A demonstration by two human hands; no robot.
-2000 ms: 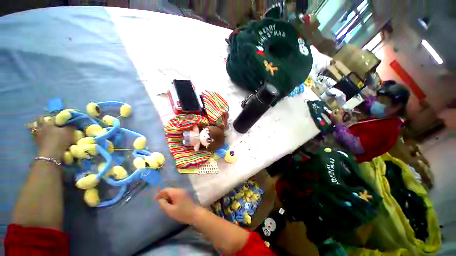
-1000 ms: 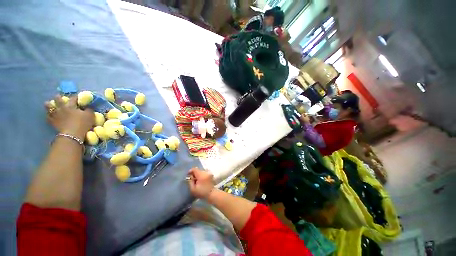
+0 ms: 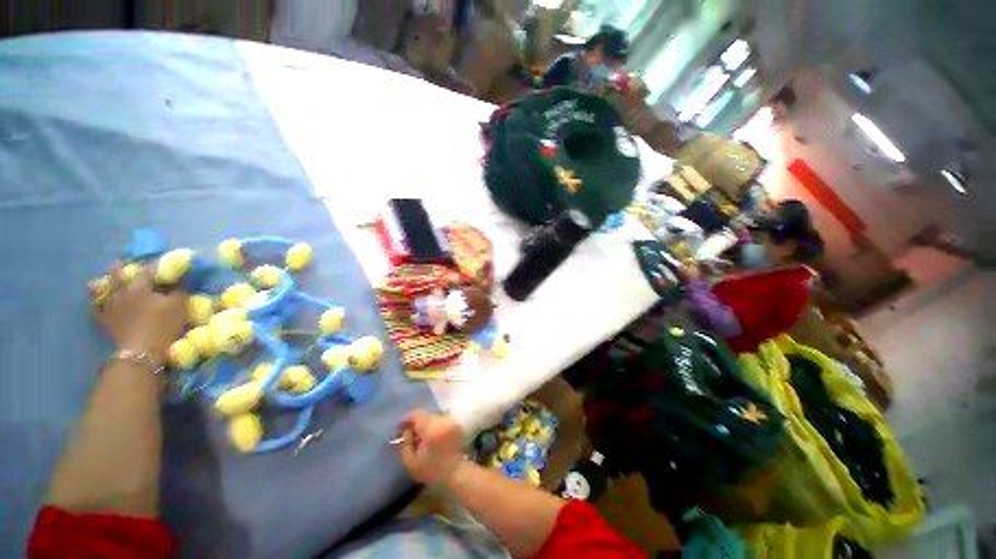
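Observation:
A loose heap of yellow-and-blue plush toys (image 3: 232, 330) lies on the grey-blue cloth: yellow balls joined by curved blue tubes. My left hand (image 3: 140, 314) is at the heap's left side, its fingers closed around a toy with yellow balls at the fingertips. A blue tag-like piece (image 3: 145, 242) lies just beyond it. My right hand (image 3: 431, 445) is over the table's near edge, apart from the heap, with curled fingers. A tiny glint shows at its fingertips; blur hides whether it is a held item or a ring. Part of a silver metal tool (image 3: 310, 439) shows beside the heap.
On the white cloth (image 3: 579, 317) are a phone (image 3: 415, 232), a doll with striped cloth (image 3: 421, 328), a black flask (image 3: 546, 257) and green plush (image 3: 562, 158). A carton of toys (image 3: 519, 437) is below the edge. A person in red (image 3: 765, 306) sits at right.
The camera view has shifted and turned. My left hand stays at the heap's left side. My right hand stays near the table edge, farther from the silver tool than at first.

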